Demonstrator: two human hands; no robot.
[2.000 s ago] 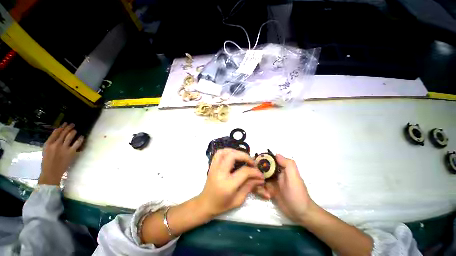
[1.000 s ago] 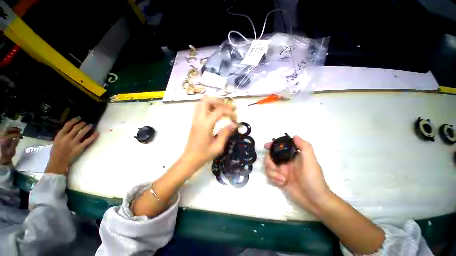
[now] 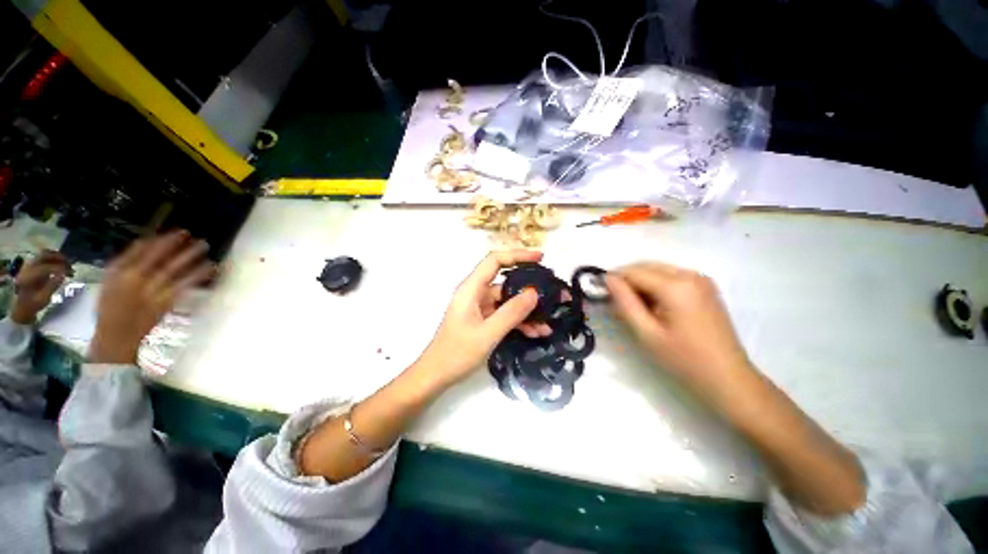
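Note:
My left hand point(image 3: 477, 325) holds a round black housing point(image 3: 524, 284) above the upper left of the ring heap, its dark face up. My right hand point(image 3: 677, 325) pinches a thin black ring point(image 3: 592, 284) by its right edge, just right of the housing and apart from it. The heap of flat black rings point(image 3: 542, 373) lies on the white bench below and between my hands. Another black housing point(image 3: 340, 274) lies alone to the left. A housing with a tan ring point(image 3: 956, 311) lies at the far right.
Tan ring scraps point(image 3: 509, 220) lie behind the heap. An orange-handled tool point(image 3: 631, 215) lies in front of a clear plastic bag point(image 3: 693, 135) on a white board point(image 3: 856, 180). A neighbouring worker's blurred hand point(image 3: 146, 292) is at left, near a yellow rail point(image 3: 141, 87).
The tan face of the housing turned out of sight, and the housing passed from my right hand to my left. My left hand left the tan scraps; my right hand took hold of a black ring.

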